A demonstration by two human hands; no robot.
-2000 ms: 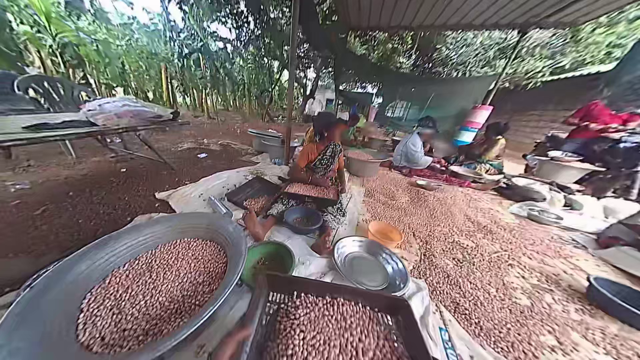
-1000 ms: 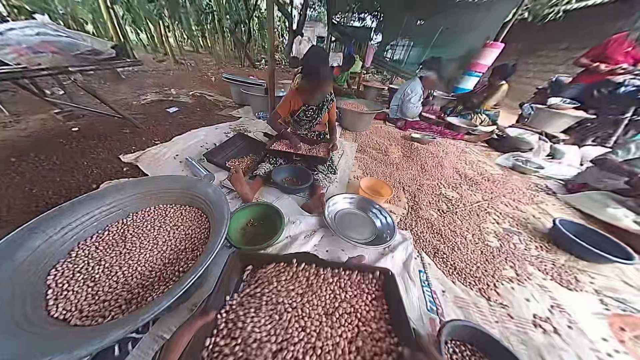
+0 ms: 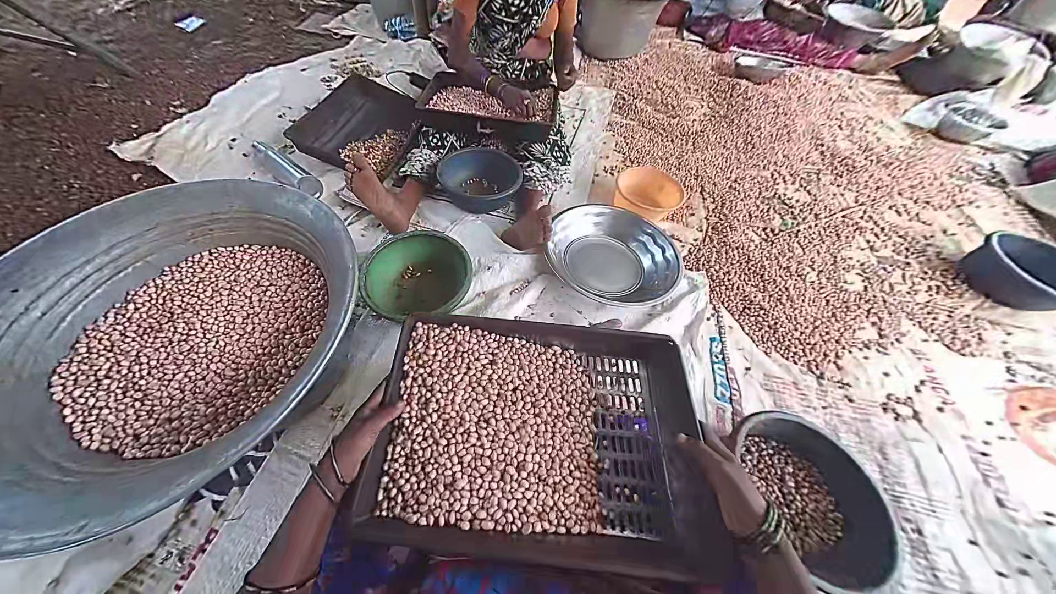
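Observation:
A dark plastic tray with a slotted bottom (image 3: 672, 462) lies before me, tilted a little. My left hand (image 3: 367, 429) grips its left wall and my right hand (image 3: 726, 478) grips its right wall. Pinkish-brown nuts or seeds (image 3: 495, 429) cover the tray's left and middle, while slots show on the right. Left of the tray stands a wide metal basin (image 3: 330, 239) with a heap of the same kind. A dark bowl (image 3: 874, 511) with darker pieces sits beside my right wrist.
Beyond the tray are a green bowl (image 3: 417, 276), a steel bowl (image 3: 615, 256) and an orange bowl (image 3: 650, 191). A seated person (image 3: 511, 49) sorts pieces in another tray (image 3: 487, 124), bare feet near the bowls. Nuts or seeds spread over sheets (image 3: 792, 190) at right; a dark tub (image 3: 1011, 272) stands there.
The contents, which filled the tray across a second ago, now lie towards its left, baring slots on the right. The view has tipped down.

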